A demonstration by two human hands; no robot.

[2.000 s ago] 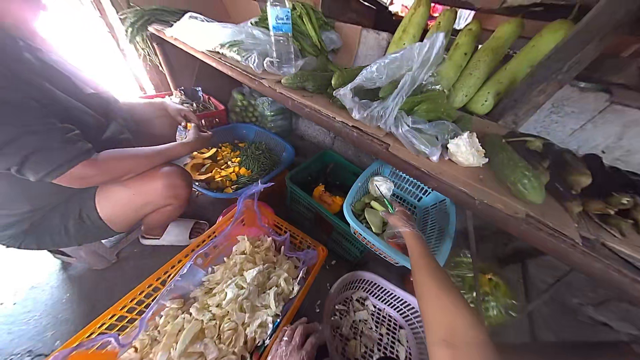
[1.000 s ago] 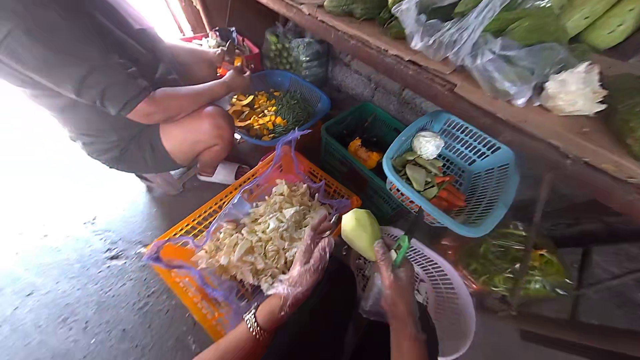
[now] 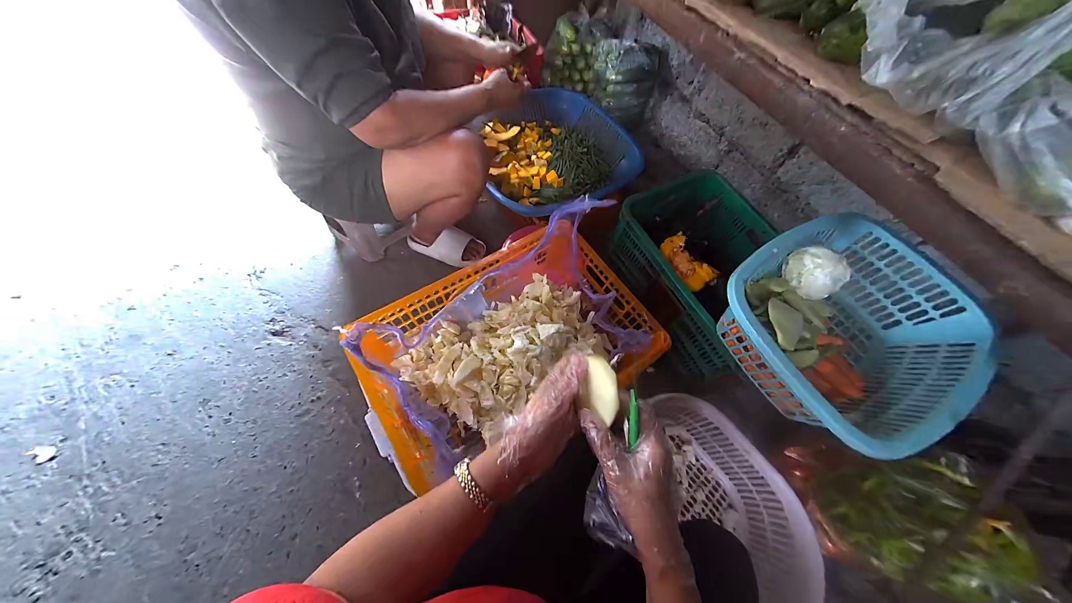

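My left hand [image 3: 543, 412], in a clear plastic glove with a metal watch band at the wrist, holds a pale peeled vegetable [image 3: 600, 390]. My right hand [image 3: 634, 469], also gloved, touches the vegetable's lower end and grips a green-handled tool [image 3: 633, 419], its blade not clearly visible. Below the left hand, cut pale vegetable pieces [image 3: 511, 352] fill a purple mesh bag in an orange crate [image 3: 385, 423]. Under and beside the right hand stands a pale plastic basket [image 3: 779, 494] with small scraps inside.
A light blue basket [image 3: 930, 368] on the right holds a white vegetable, carrots and green pieces. Behind are a green crate [image 3: 703, 188] and a blue basin [image 3: 632, 159] of cut squash and beans. A person [image 3: 335, 92] squats at upper left. A wooden shelf edge [image 3: 946, 159] crosses upper right.
My right hand was in the blue basket two seconds ago; it is now in front of me beside my left. The peeled vegetable has tilted and shifted toward the cut pieces. The view has swung.
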